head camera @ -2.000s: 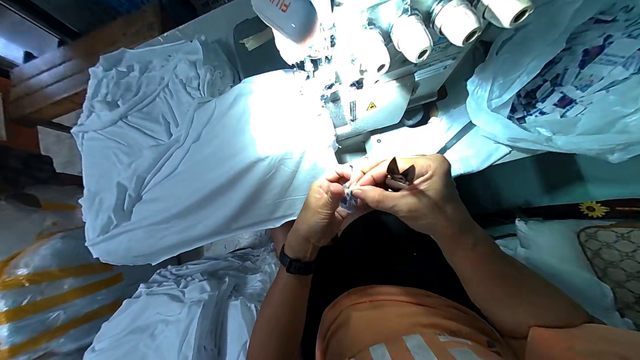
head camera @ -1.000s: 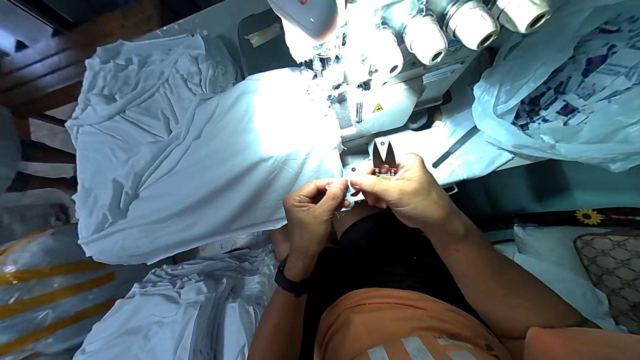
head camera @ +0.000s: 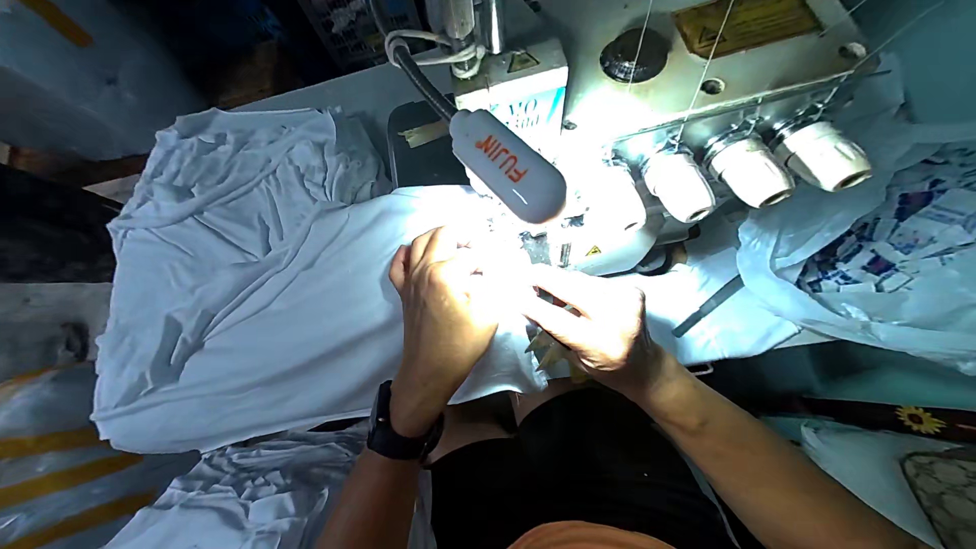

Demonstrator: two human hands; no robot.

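White knit fabric (head camera: 305, 305) lies across the table at the left and reaches under the sewing machine's lamp (head camera: 509, 166). My left hand (head camera: 450, 305), with a dark watch on its wrist, rests on this fabric just in front of the machine; its fingertips are lost in glare. Close to its right, my right hand (head camera: 591, 316) has bent fingers near the fabric's edge and the needle area. Thread snips (head camera: 545, 349) show below its palm, blades pointing left, seemingly held in that hand. Whether the fingers pinch fabric cannot be made out in the bright light.
Tension knobs (head camera: 751, 169) line the sewing machine's front. A plastic bag (head camera: 785, 297) of small printed labels (head camera: 877, 259) stands at the right. More white fabric (head camera: 259, 488) is heaped at lower left, beside a taped plastic-wrapped bundle (head camera: 69, 465). Dark shorts cover my lap.
Both hands have moved from above my lap up to the fabric by the machine, and my left hand now lies on it. The snips have turned from upright to below my right palm. The view has shifted.
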